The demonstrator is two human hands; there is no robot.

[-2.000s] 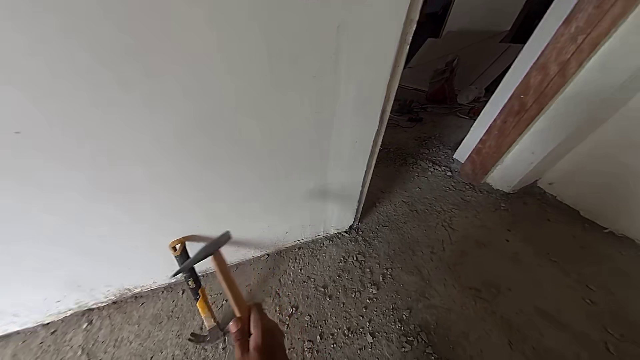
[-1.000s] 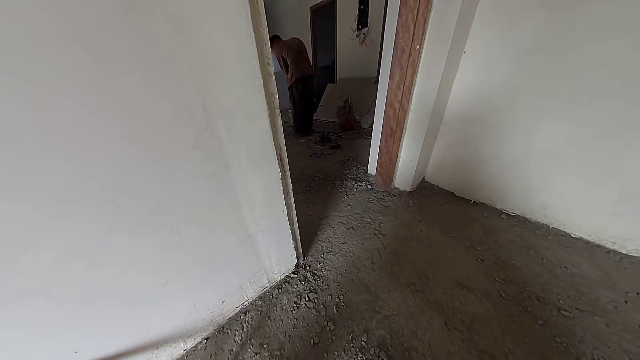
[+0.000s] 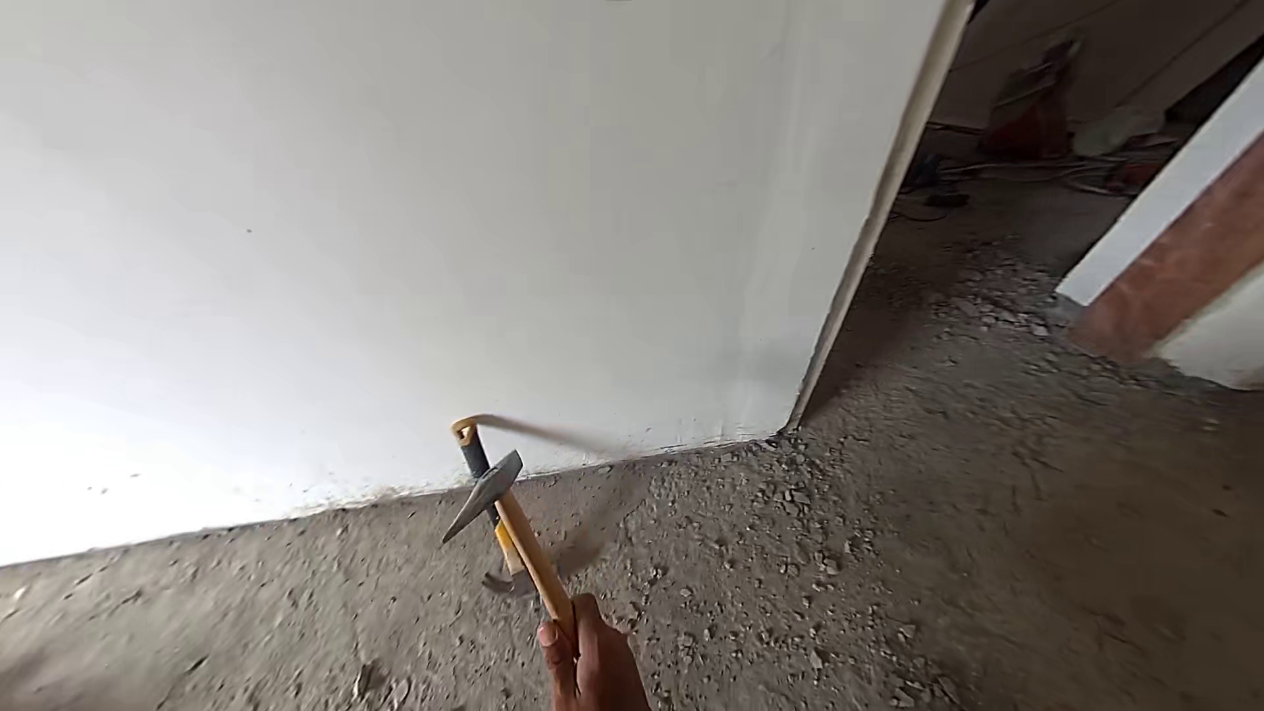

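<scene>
My right hand [image 3: 592,657], low in the centre of the head view, grips the wooden handle of a hammer with a pointed steel head [image 3: 484,494]. Behind this handle, a claw hammer [image 3: 476,454] with a black and yellow handle leans on the white wall [image 3: 592,247], its claw head down on the rough floor and partly hidden. A blurred, thin tan strip runs right from the top of its handle; what it is I cannot tell. My left hand is outside the view.
Gravel and rubble [image 3: 790,504] lie along the wall's foot and through the doorway, past the wall's edge [image 3: 879,217]. A reddish-brown door frame panel [image 3: 1175,262] stands at the right. Beyond the doorway are a red bag [image 3: 1029,133] and cables on the floor.
The view has swung back left and down from the doorway, where a person stood bent over one second ago. My right hand and both hammers, out of view then, show again.
</scene>
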